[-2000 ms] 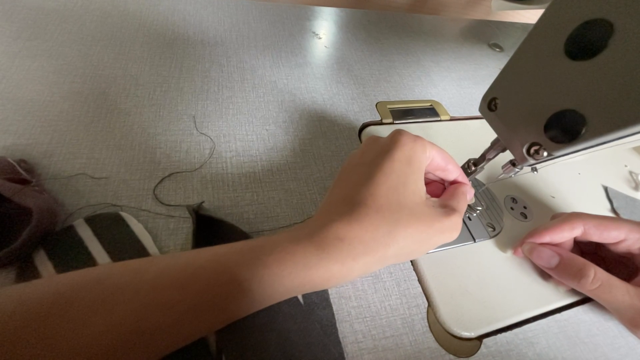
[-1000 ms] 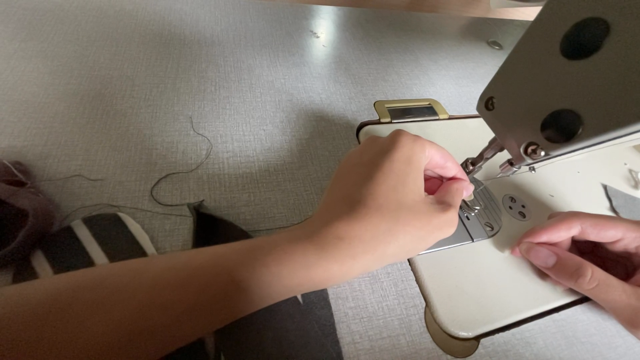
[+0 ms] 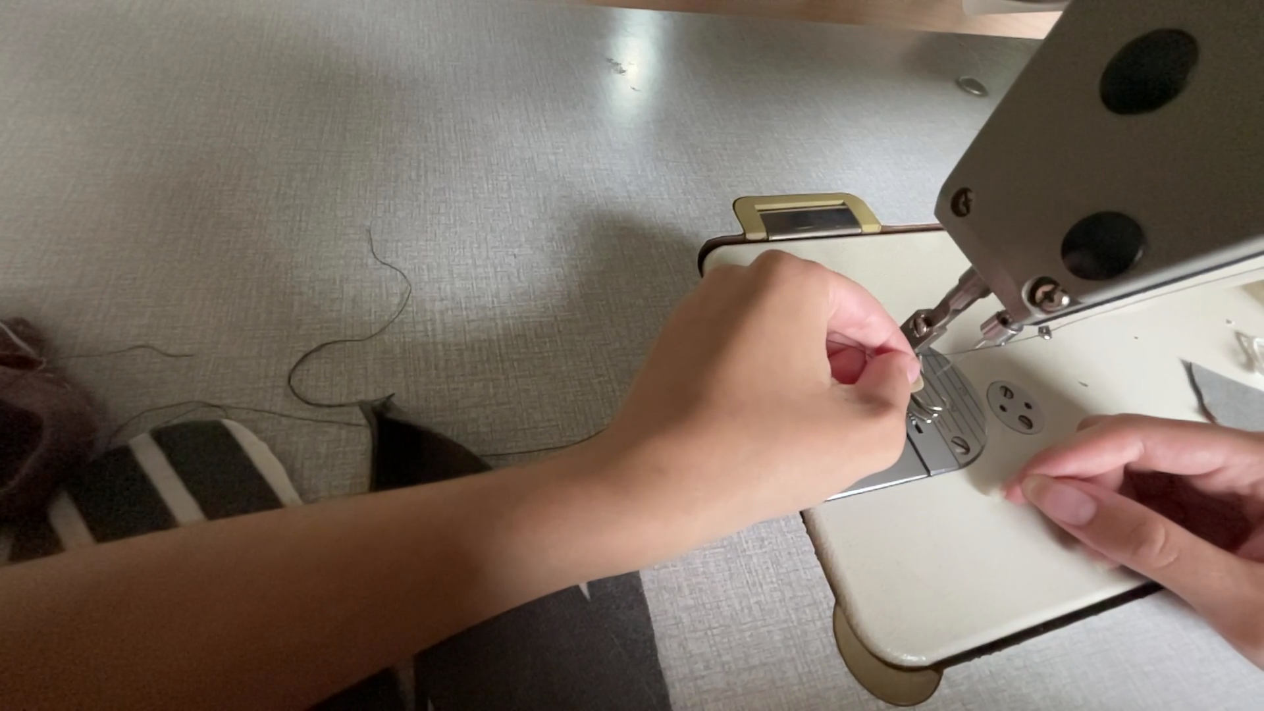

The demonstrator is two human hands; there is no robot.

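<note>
My left hand (image 3: 780, 395) is beside the presser foot (image 3: 926, 403) of a sewing machine, its thumb and forefinger pinched on a fine thread (image 3: 963, 353) close to the needle area. The needle itself is hidden by the fingers. Under the machine's grey head (image 3: 1096, 168) lies the metal needle plate (image 3: 943, 425), set in the cream machine bed (image 3: 908, 573). My right hand (image 3: 1136, 494) rests low over the bed, right of the plate, thumb and forefinger tips together; whether they hold anything cannot be told.
Dark fabric (image 3: 543, 652) lies beneath my left forearm, with a striped piece (image 3: 188, 469) and a brownish fuzzy item (image 3: 44, 425) at the left. Loose dark thread (image 3: 341, 341) curls on the grey table (image 3: 444, 128). A grey scrap (image 3: 1224, 395) lies at the bed's right.
</note>
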